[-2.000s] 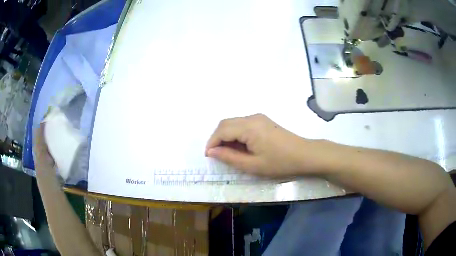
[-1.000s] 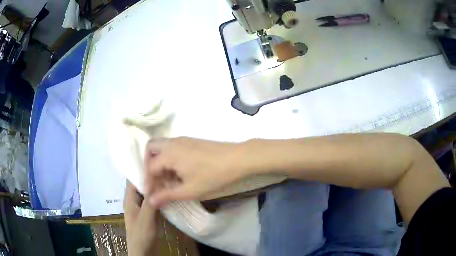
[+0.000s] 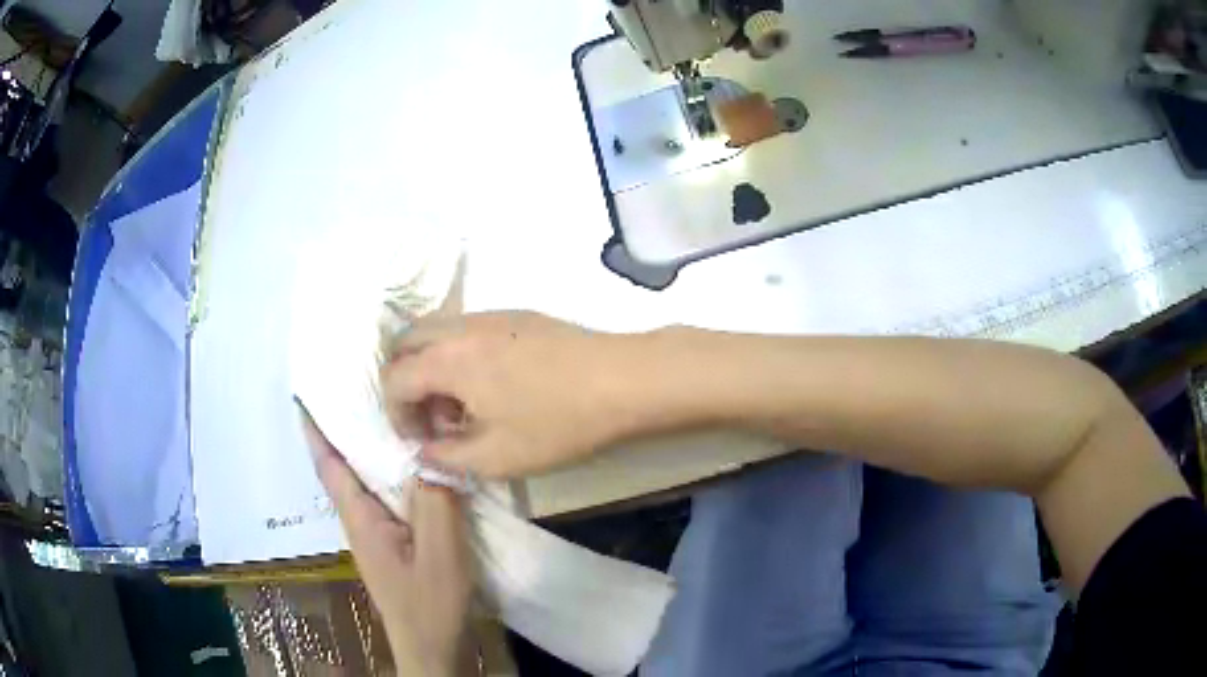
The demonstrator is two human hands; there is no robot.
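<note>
A white fabric piece (image 3: 569, 594) lies partly on the table at the left front and hangs over the edge towards the lap. My left hand (image 3: 410, 549) grips it from below at the table's front edge, with the thumb on top. My right hand (image 3: 496, 397) is over the cloth just above my left hand, fingers curled and pinching it. The cloth is bunched above my fingers. Its exact edge fades into the white table.
The sewing machine's presser foot (image 3: 694, 106) and orange-brown block (image 3: 751, 119) are at upper centre. Pink-handled snips (image 3: 907, 42) lie to their right. A black phone (image 3: 1182, 132) is at far right. A blue-edged bin (image 3: 82, 397) holding white cloth is at left.
My left hand has brought the fabric from the bin to the table front, and my right hand has moved left onto it. The view has shifted right. Lately the cloth's lower end has swung down over the lap.
</note>
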